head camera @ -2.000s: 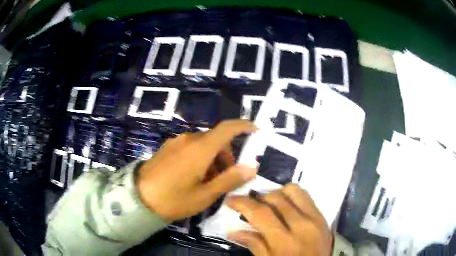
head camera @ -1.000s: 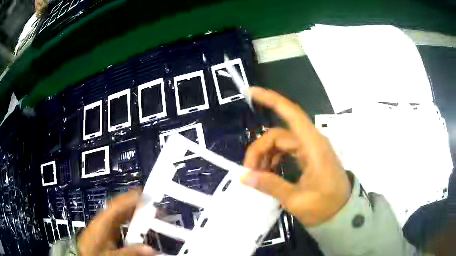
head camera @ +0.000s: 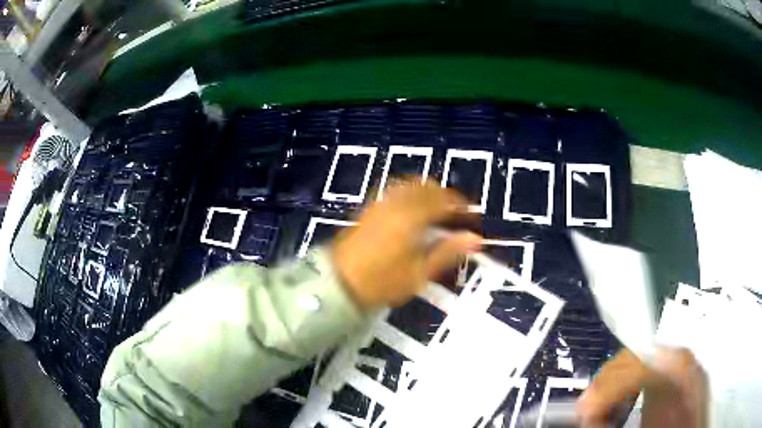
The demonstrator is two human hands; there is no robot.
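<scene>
A glossy dark blister tray (head camera: 284, 142) has white rectangular frames in several pockets, including a row along its far side. My left hand (head camera: 409, 242) is blurred and pinches the upper end of a white die-cut adhesive sheet (head camera: 459, 359). The sheet lies tilted over the tray's near part, and dark pockets show through its openings. My right hand (head camera: 647, 389), blurred at the lower right, holds a loose white piece (head camera: 617, 284) that stands up from the fingers. The right hand's fingertips are partly hidden.
A thick pile of glossy dark trays (head camera: 117, 226) stands at the left. White sheets (head camera: 727, 217) and slotted white pieces (head camera: 718, 343) lie at the right. A green surface (head camera: 368, 75) runs behind the tray. White equipment (head camera: 25, 242) is at the far left.
The view has shifted, so the tray pile shows more at left. My left hand has moved up to the sheet's upper end. My right hand has moved away toward the lower right with a white piece.
</scene>
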